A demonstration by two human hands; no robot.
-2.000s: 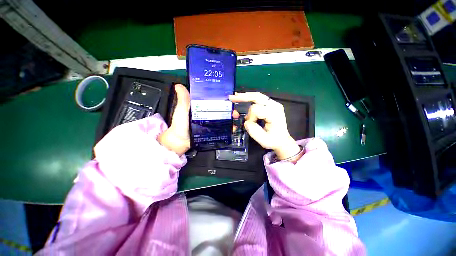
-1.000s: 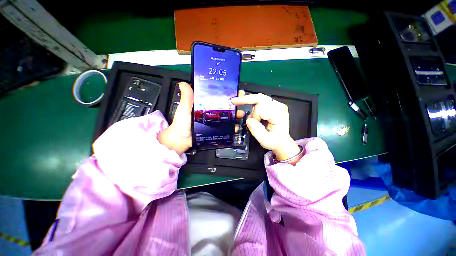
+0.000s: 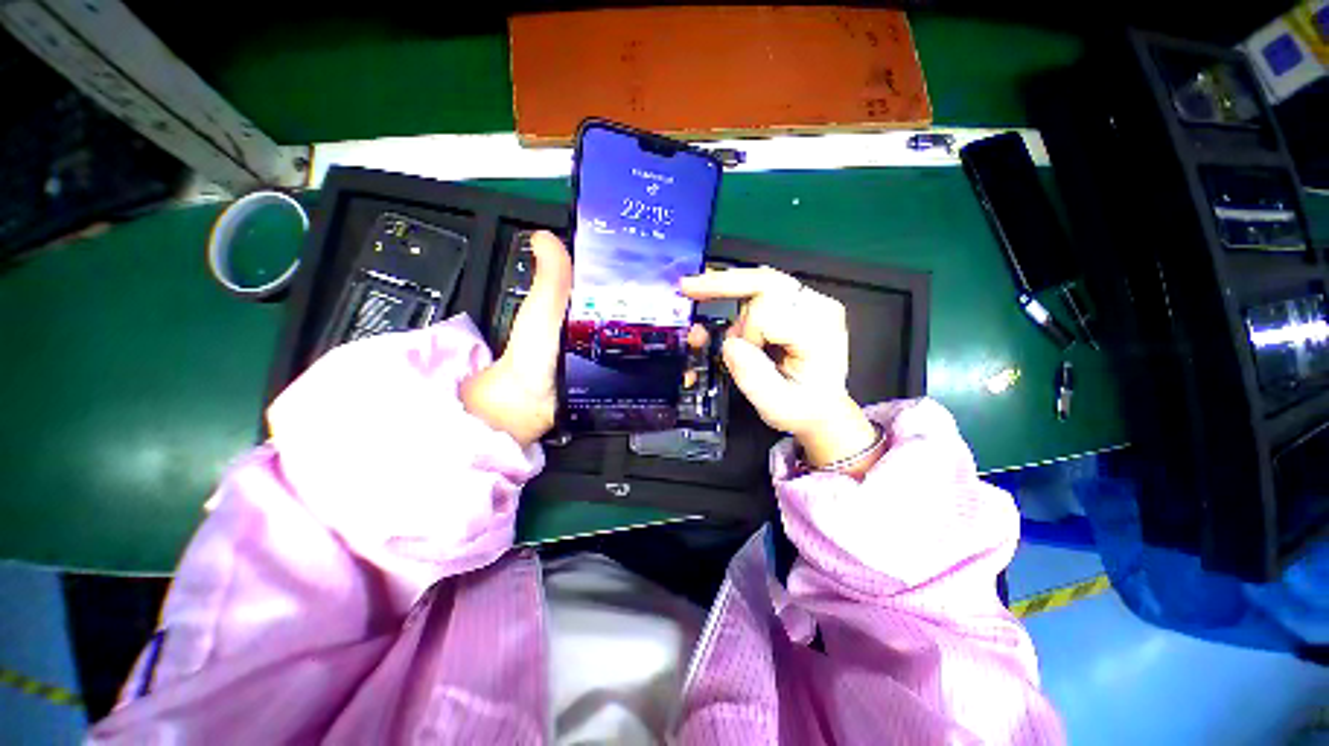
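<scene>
A lit smartphone is held upright over the phone tray; its screen shows a clock, clouds and a red car. My left hand grips it from the left and behind, with the thumb on its left side and fingertips showing at its right edge. My right hand is at the screen's right edge, index finger extended to the glass, other fingers curled, holding nothing that shows. Phones with the back cover off lie in the tray, one at left and one partly hidden behind the held phone.
A tape roll lies left of the tray. An orange-brown board lies behind. At right are a black phone, a small plug, loose gold-yellow bits and upright black trays holding phones.
The grey-white notification panels on the screen have given way to the car picture. The phone has moved slightly right and tilted a little. My right index finger stays by the screen.
</scene>
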